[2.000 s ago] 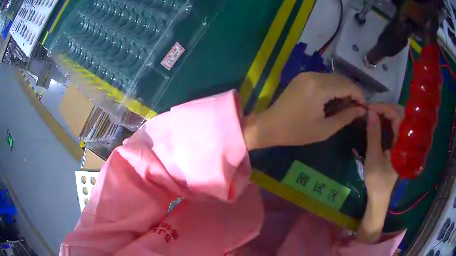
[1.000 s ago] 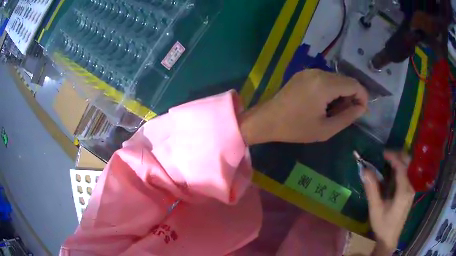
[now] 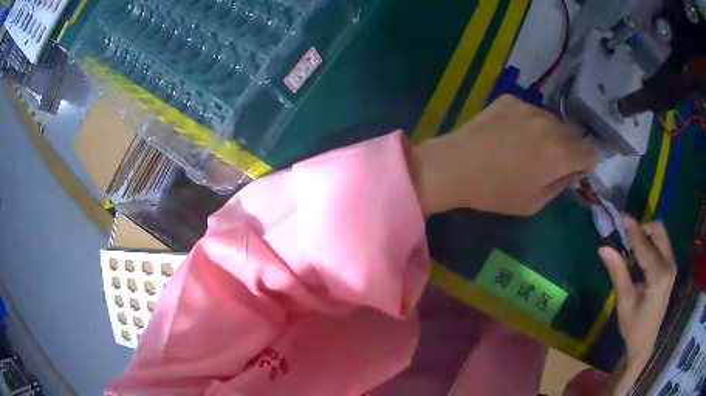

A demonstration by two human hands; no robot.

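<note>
My left hand [image 3: 507, 158], bare with a pink sleeve, is curled at the lower left corner of the metal fixture [image 3: 604, 100]. Its thumb and fingertips are pinched on a small part, mostly hidden. My right hand [image 3: 646, 282] holds a white and dark clip or probe with thin wires [image 3: 606, 216] between thumb and fingers. The clip's upper end is at my left fingertips; whether they touch is unclear. The fixture's dark clamp arm [image 3: 654, 89] is at the upper right. A dark red piece, likely its handle [image 3: 699, 240], is cut off at the right edge.
A clear blister tray [image 3: 193, 73] lies upper left. A blue piece [image 3: 507, 83] is partly behind my left hand. A green label [image 3: 520, 288] is on the mat. A brown box [image 3: 104, 139] and white foam board [image 3: 128, 298] are at left, another foam board [image 3: 685, 360] lower right.
My right hand moved away from my left, took hold of the clip from the mat and brought it up to my left fingertips. The view shifted, and the red handle moved to the right edge.
</note>
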